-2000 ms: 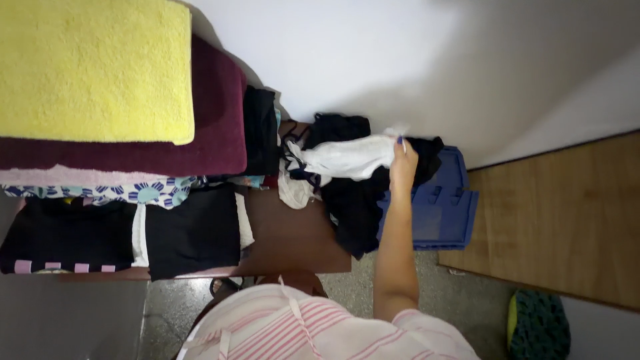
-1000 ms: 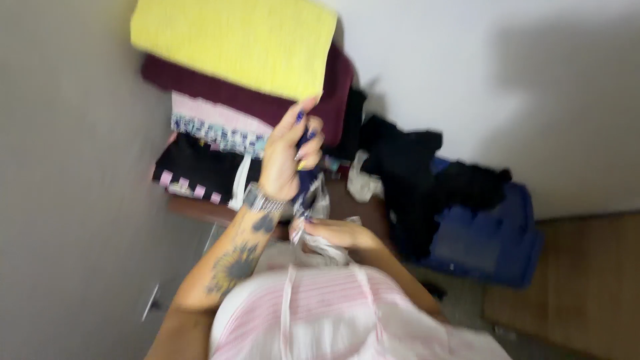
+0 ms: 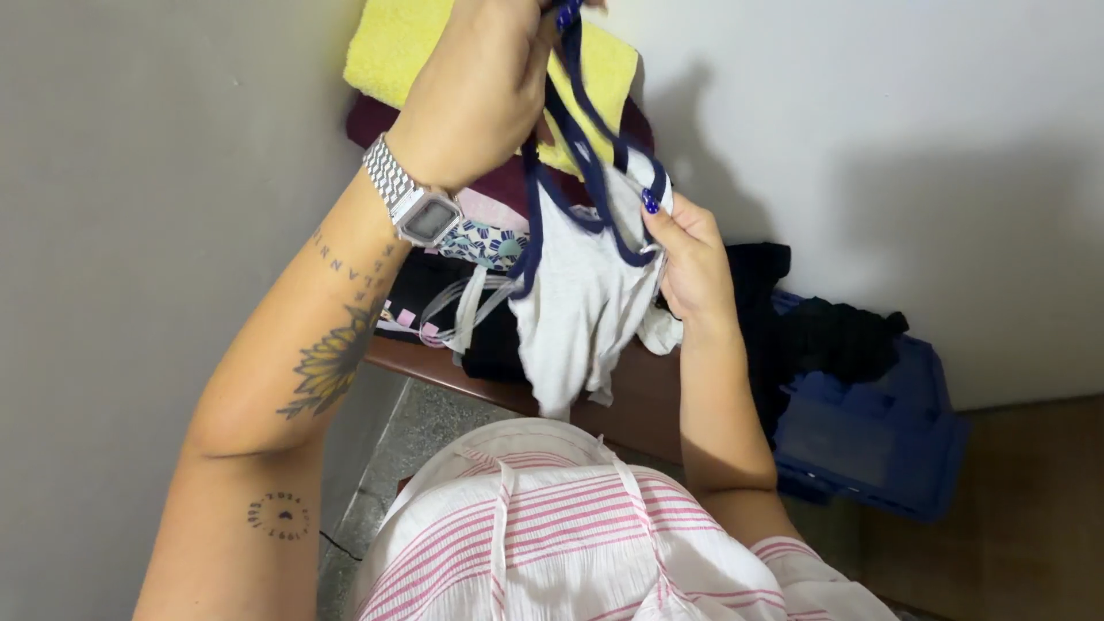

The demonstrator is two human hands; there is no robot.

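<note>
A white strappy top with navy trim (image 3: 573,302) hangs between my hands. My left hand (image 3: 483,86), raised at the top of the view, grips its navy straps; the fingertips are partly cut off by the frame edge. My right hand (image 3: 690,250) pinches the top's right edge near the neckline trim. Clear straps dangle at the garment's left side. Behind it stand a folded yellow towel (image 3: 397,52) and a maroon towel (image 3: 366,121) on a pile, with a blue-and-white patterned cloth (image 3: 485,244) and folded black clothes (image 3: 431,276) lower down.
The pile rests on a brown wooden surface (image 3: 638,397). To the right, black clothes (image 3: 841,336) lie partly over a blue plastic crate (image 3: 871,431). A grey wall (image 3: 129,172) rises at the left and a white wall (image 3: 906,103) behind.
Two seconds ago my right hand held white cloth over the dark clothes by the crate. Now the white top hangs up in front of the towel pile, with both hands on it.
</note>
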